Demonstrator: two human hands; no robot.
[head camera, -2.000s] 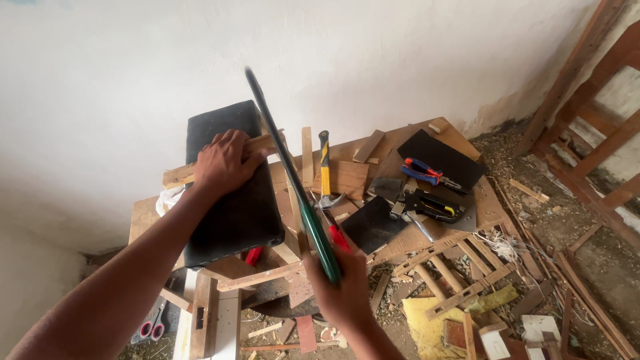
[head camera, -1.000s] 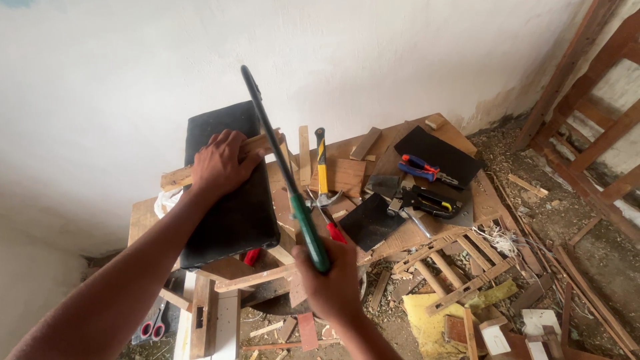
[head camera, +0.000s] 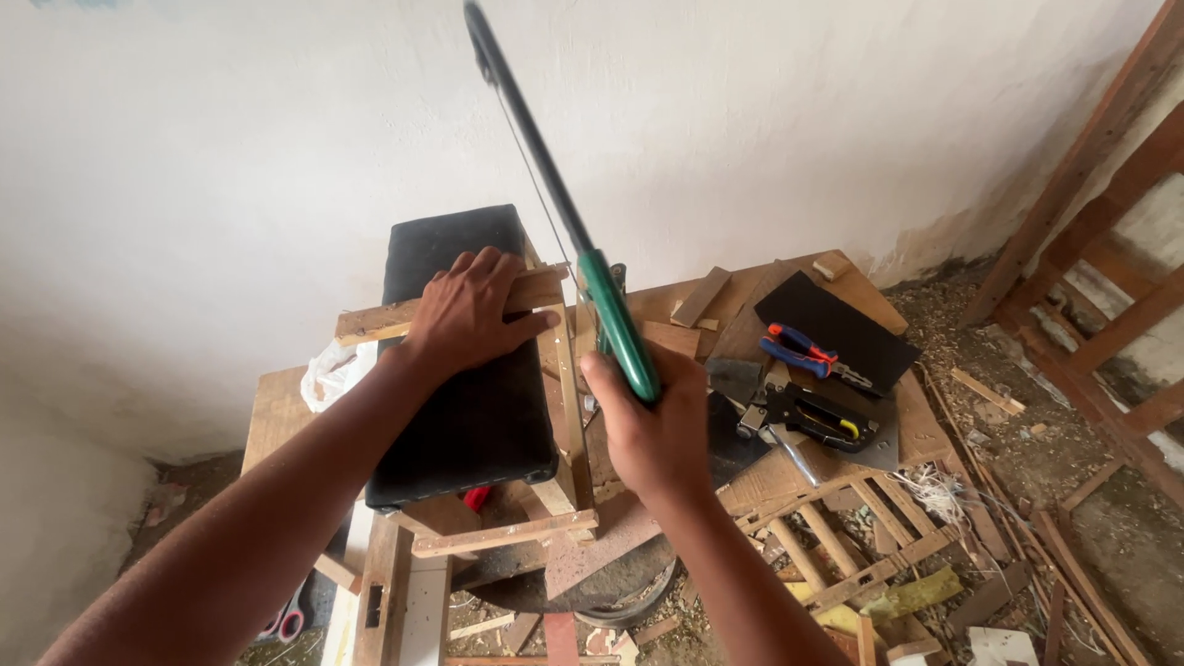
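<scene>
My left hand (head camera: 470, 310) presses down on a wooden strip (head camera: 375, 320) that lies across a black padded seat (head camera: 462, 421). Its thumb points toward the strip's right end. In my right hand (head camera: 652, 407) is the green handle of a hacksaw (head camera: 546, 171), whose dark frame slants up and to the left. The thin blade faces the end of the strip; whether it touches the wood I cannot tell. A wooden frame (head camera: 572, 407) shows along the seat's right side.
Combination pliers (head camera: 809, 351) and a black staple gun (head camera: 819, 416) lie on the wooden tabletop (head camera: 860, 291) at the right. A white plastic bag (head camera: 333, 375) is left of the seat. Scissors (head camera: 291, 624) are low at the left. Slatted wood pieces (head camera: 832, 541) and scraps litter the ground.
My right hand with the hacksaw has moved to the right and away from my left hand, which remains on the wooden strip. The saw now hides the hammer seen before.
</scene>
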